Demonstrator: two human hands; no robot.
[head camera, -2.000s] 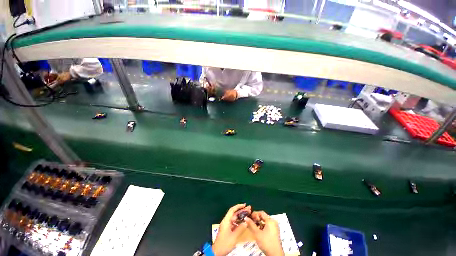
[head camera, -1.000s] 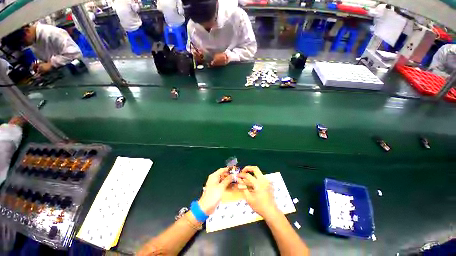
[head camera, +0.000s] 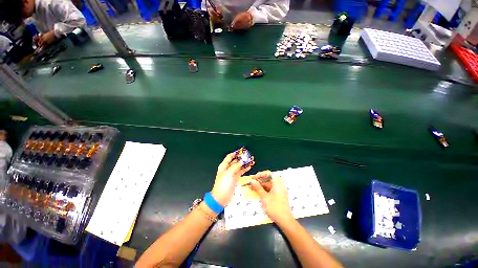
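Note:
My left hand (head camera: 227, 180), with a blue wristband, holds a small black, white and orange electronic unit (head camera: 244, 157) at its fingertips, just beyond the far left part of the label sheet. My right hand (head camera: 273, 198) is bent over the middle of the sheet, apart from the unit. Its fingertips pinch a small dark piece (head camera: 263, 181), too blurred to name. The white label sheet (head camera: 307, 192), with rows of dark marks and a yellow-orange backing, lies partly under both hands.
Left are a long sheet stack (head camera: 126, 183) and a clear blister tray (head camera: 86, 178) of units. Right are a blue bin (head camera: 414, 220) with white pieces, loose white squares and a thin dark stick (head camera: 348, 163). Units lie spaced on the green belt (head camera: 199, 97). Two people work across it.
My hands have moved apart; my left hand holds the unit while my right hand is lower, over the sheet. The view has tilted down. Units on the belt appear shifted.

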